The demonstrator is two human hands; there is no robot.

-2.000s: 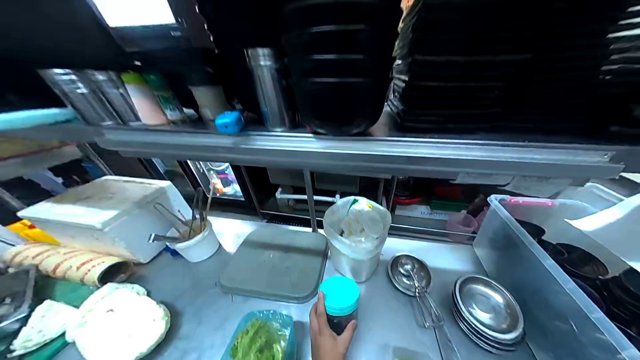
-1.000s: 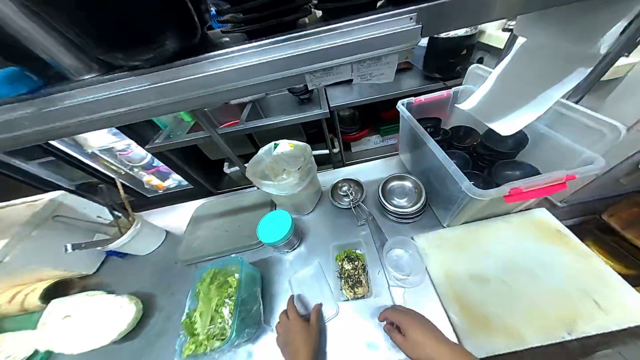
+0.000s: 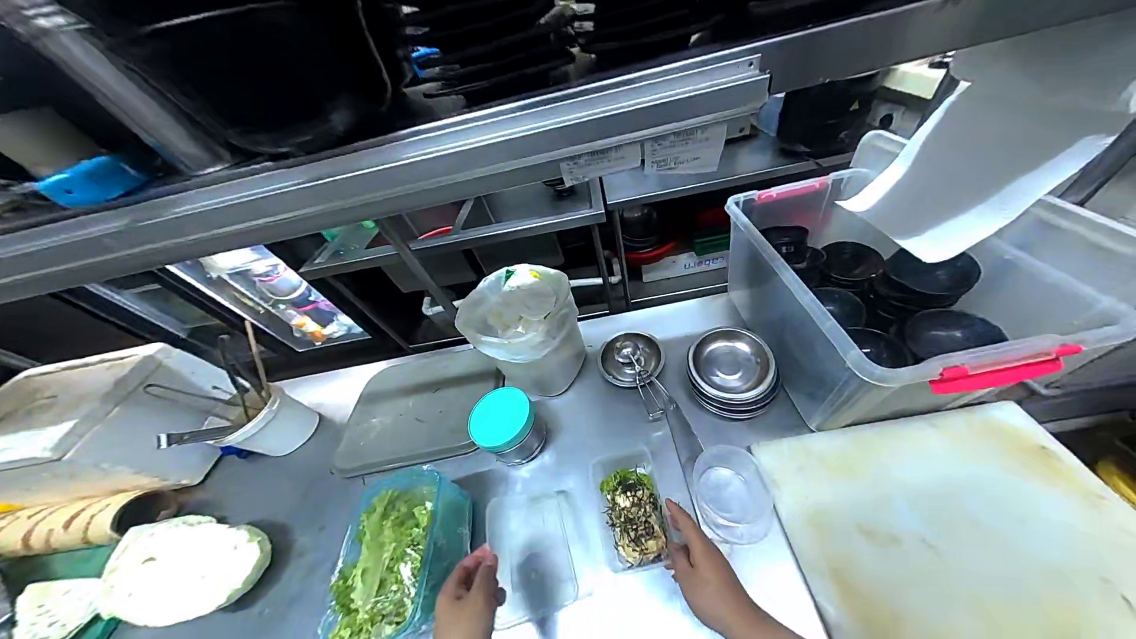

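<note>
My left hand (image 3: 470, 593) has its thumb and fingertips at the left edge of a clear plastic lid (image 3: 532, 557) lying flat on the steel counter; whether they grip it I cannot tell. My right hand (image 3: 706, 568) rests its fingers along the right side of a clear rectangular container (image 3: 628, 519) with green leaves and a topping of dark shreds. Left of the lid stands a teal-tinted tub of lettuce (image 3: 386, 555). Behind the lid is a jar with a turquoise cap (image 3: 503, 422). A round clear plastic tub (image 3: 732, 493) sits just right of the container.
A white cutting board (image 3: 958, 524) lies at right, below a big clear bin of black bowls (image 3: 803, 346). Metal bowls (image 3: 732, 364), a ladle (image 3: 632, 359), a bag-lined canister (image 3: 524, 328) and a grey tray lid (image 3: 417, 413) stand behind. A steel shelf edge (image 3: 399, 160) crosses overhead.
Two seconds ago a hand was at the turquoise-capped jar; it now stands free. Since one second ago my right hand has moved to the food container's side, and my left to the lid's left edge.
</note>
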